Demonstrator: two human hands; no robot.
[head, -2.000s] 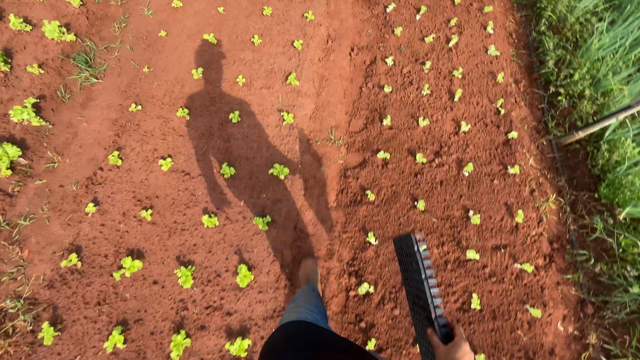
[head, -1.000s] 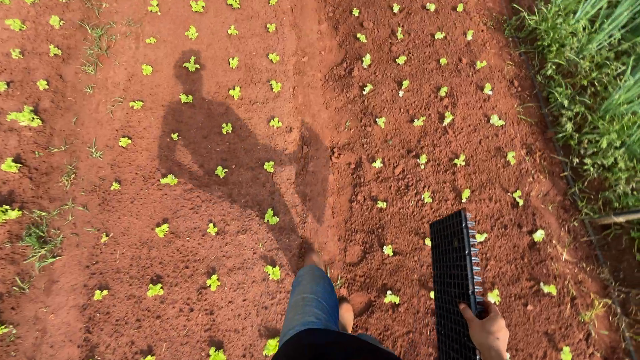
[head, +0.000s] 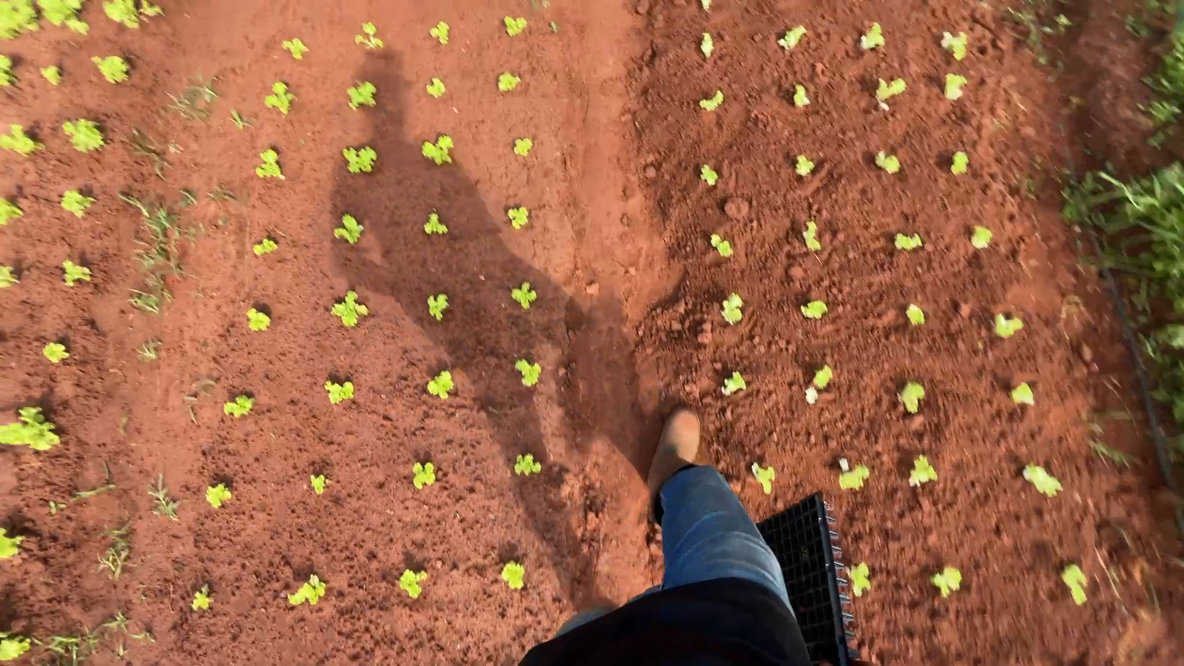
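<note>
A black plastic seedling tray [head: 814, 578] with a grid of cells is at the bottom, just right of my jeans-clad leg [head: 712, 532], which hides part of it. Of my right hand, at most a sliver shows by the tray's lower corner at the frame's bottom edge, too little to tell its grip. My left hand is out of view. Small light-green lettuce seedlings [head: 911, 397] stand in rows in the red soil right of the leg, and more seedlings [head: 440, 384] grow in the bed on the left.
My brown boot [head: 678, 442] is on the furrow [head: 606, 222] between the two beds. My shadow [head: 444, 250] falls over the left bed. Weeds [head: 157, 240] grow further left. Along the right edge run a thin dark hose [head: 1133, 356] and green grassy plants [head: 1142, 222].
The tray has moved lower and partly behind my leg. My right hand, seen holding it earlier, has almost left the view. One boot is now farther forward on the furrow.
</note>
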